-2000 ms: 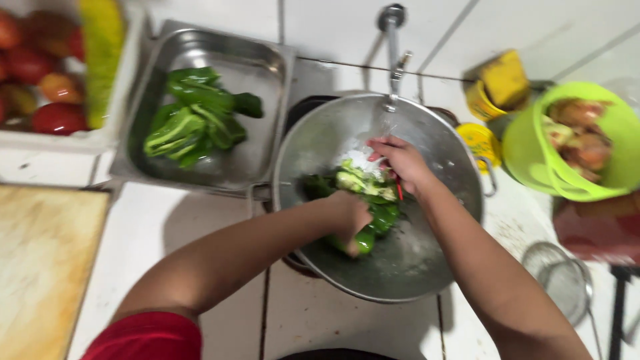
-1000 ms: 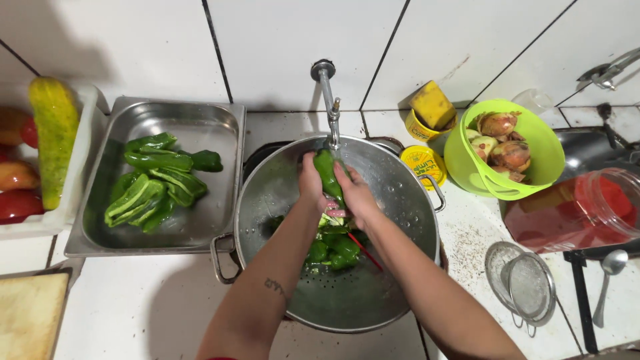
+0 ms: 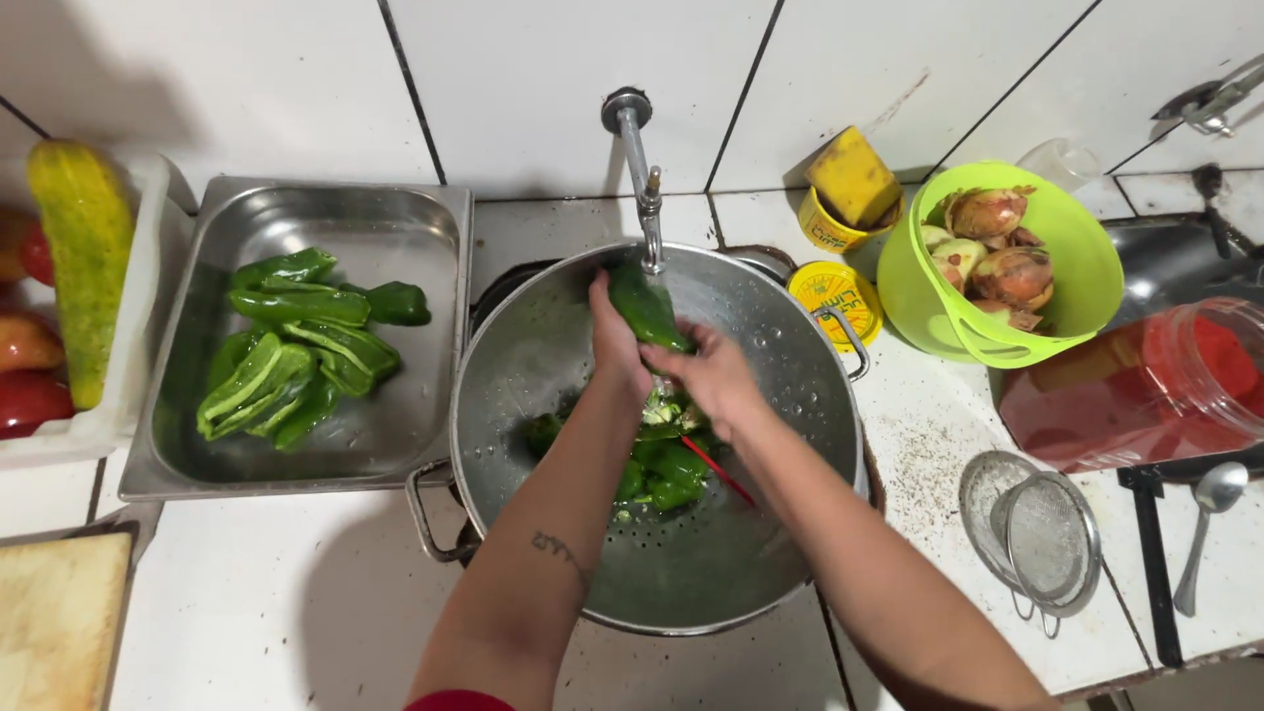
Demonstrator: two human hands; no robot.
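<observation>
Both hands hold one green bell pepper piece (image 3: 647, 308) under the metal tap (image 3: 651, 222), above a large metal colander (image 3: 711, 583). My left hand (image 3: 620, 341) grips its left side. My right hand (image 3: 709, 370) has its fingers on the lower right end. Below the hands, more green peppers (image 3: 671, 474) and pale cut bits lie in the colander, partly hidden by my forearms. A thin red object (image 3: 719, 472), perhaps a knife handle, sticks out beside them. Left of the colander, cut green peppers (image 3: 306, 341) lie in a steel pan (image 3: 410, 474).
A white crate (image 3: 148, 296) with a yellow-green vegetable and tomatoes stands far left, above a cutting board (image 3: 59, 622). To the right are a sponge (image 3: 854, 178) in a yellow tub, a green basket (image 3: 908, 296) of onions, a red-filled jar (image 3: 1096, 405), strainers (image 3: 1047, 543) and a spoon (image 3: 1197, 553).
Two seconds ago my hands were apart, low in the colander among the peppers. They have since come together under the tap around a pepper piece, which now tilts more than one second ago.
</observation>
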